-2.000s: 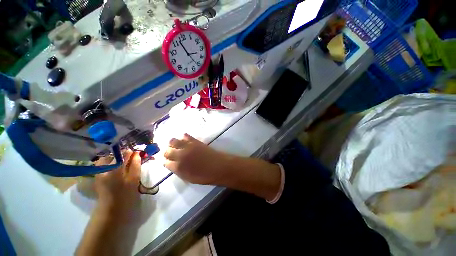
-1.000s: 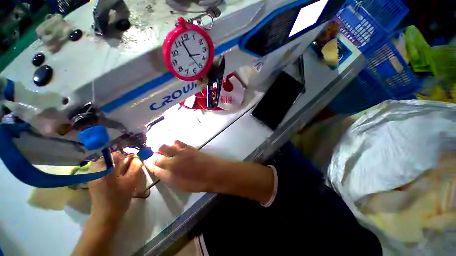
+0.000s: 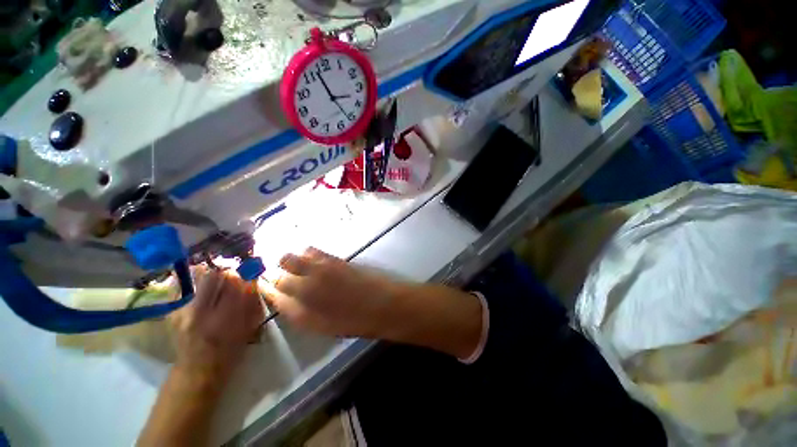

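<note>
My left hand (image 3: pixel 216 316) lies at the needle area of the sewing machine (image 3: pixel 236 144), its fingers bent down on a cream fabric piece (image 3: pixel 109 325). That piece spreads out to the left on the table, under the blue curved cover, with a thin green line near its upper side. My right hand (image 3: pixel 319 292) is curled just right of the small blue guard (image 3: pixel 250 268), its fingertips close to my left fingers. Glare and the fingers hide the fabric at the needle, so what my right fingertips hold cannot be told.
A blue knob (image 3: pixel 155 247) and blue curved cover (image 3: pixel 83 316) are left of my hands. A pink-rimmed clock (image 3: pixel 329 90) hangs on the head. Black snips (image 3: pixel 378 157), red-and-white fabric (image 3: pixel 409 161) and a smartphone (image 3: pixel 491 177) lie behind. A white sack (image 3: pixel 668 262) is right.
My left hand has shifted right, closer to my right hand. More of the cream fabric shows at left than two seconds ago. The dark metal loop is now mostly covered.
</note>
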